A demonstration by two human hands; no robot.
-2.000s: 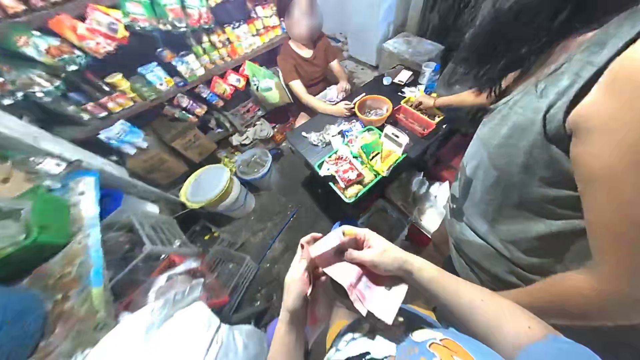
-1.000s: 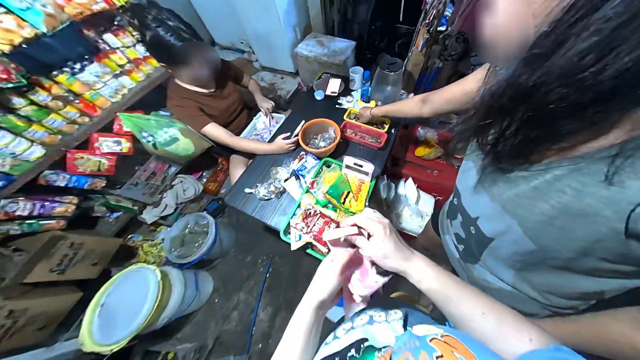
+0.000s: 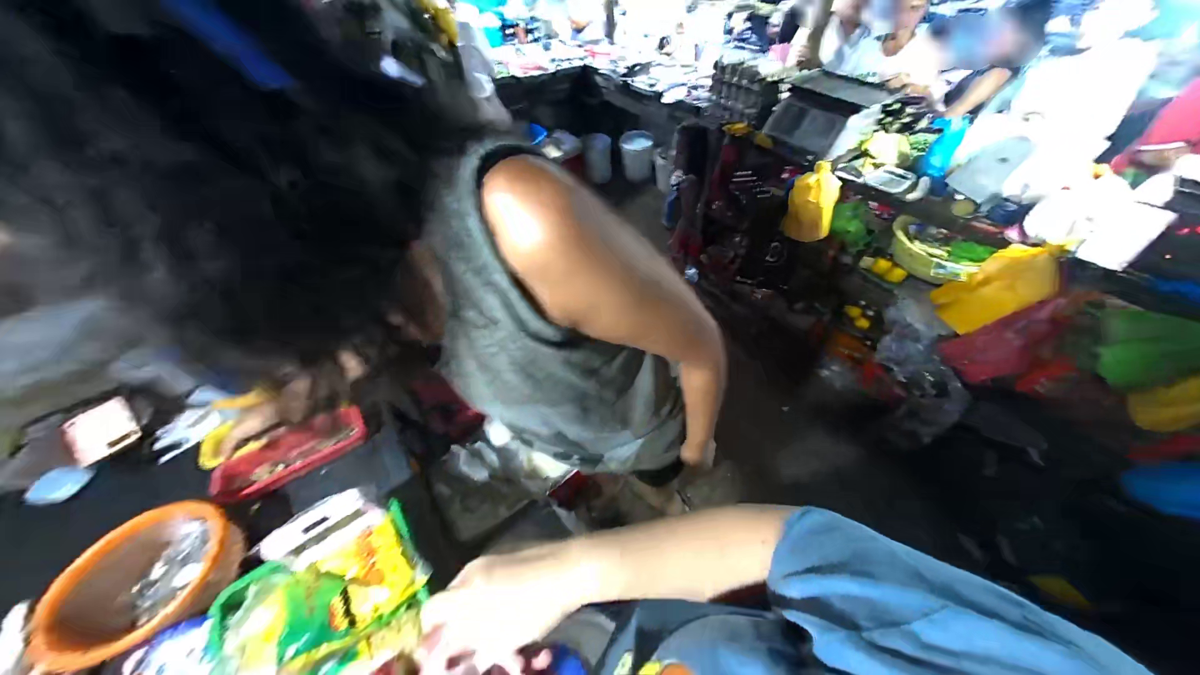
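My right hand (image 3: pixel 483 609) is at the bottom edge, blurred and overexposed, beside a green basket (image 3: pixel 230 600) of yellow and green packets (image 3: pixel 375 553). Its fingers are partly cut off, so what it holds does not show clearly. My left hand is outside the picture. To the left of the basket stands an orange bowl (image 3: pixel 66 586) with shiny, silvery contents. A red tray (image 3: pixel 291 455) lies behind them on the dark table, with another person's hand near it.
A person in a grey sleeveless top (image 3: pixel 553 394) stands close in front of me. On the right are plastic bags (image 3: pixel 1003 286) and a yellow-green basket (image 3: pixel 923 258). White buckets (image 3: pixel 637 155) and several people are farther back.
The view has swung far to the right. My left hand and the pink paper or cloth my hands held earlier are no longer seen. The seated person has left the view.
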